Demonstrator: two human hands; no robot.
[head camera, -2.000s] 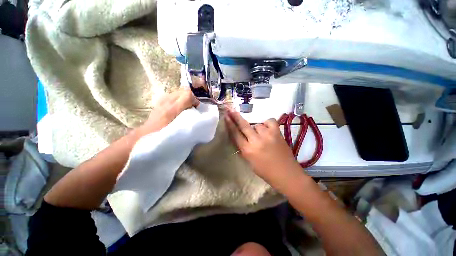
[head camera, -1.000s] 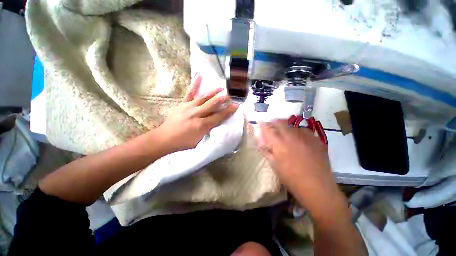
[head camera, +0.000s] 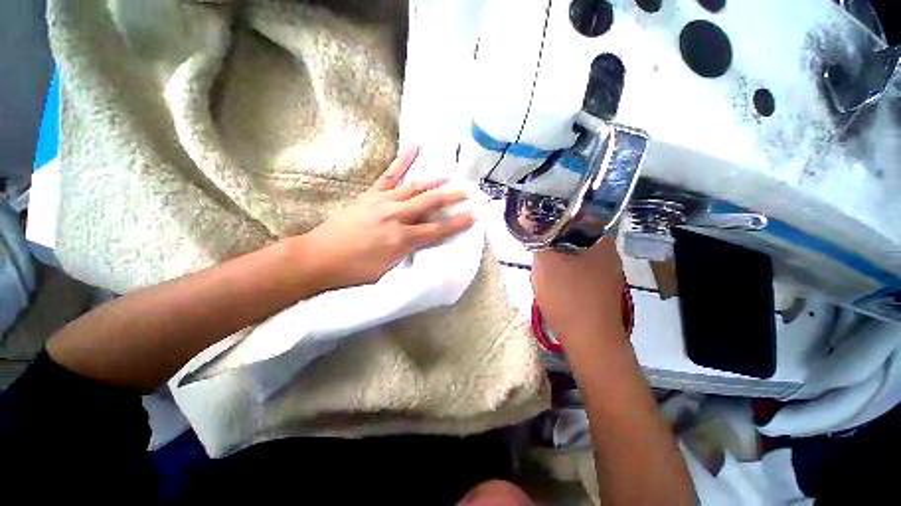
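Note:
The cream fleece piece (head camera: 435, 371) lies bulky on the machine bed and toward the lap. A smooth white band (head camera: 395, 292) lies over it. My left hand (head camera: 380, 232) rests flat on the band and fleece with its fingers spread, left of the needle area. My right hand (head camera: 578, 287) reaches under the head of the sewing machine (head camera: 731, 128); its fingertips are hidden behind the shiny curved guard (head camera: 603, 188), so its grip cannot be told. Red scissor handles (head camera: 545, 331) show on both sides of the right hand and wrist.
A black smartphone (head camera: 726, 306) lies on the white bed at the right. A small brown scrap (head camera: 664, 277) is beside it. The thread tension discs (head camera: 654, 217) are on the head, right of the guard. White and grey cloth heaps (head camera: 845, 390) lie at the lower right.
The view has shifted and tilted, so the machine head appears larger and further right. My right hand has moved from the fabric edge in beneath the head, over the scissors. My left hand stays on the band.

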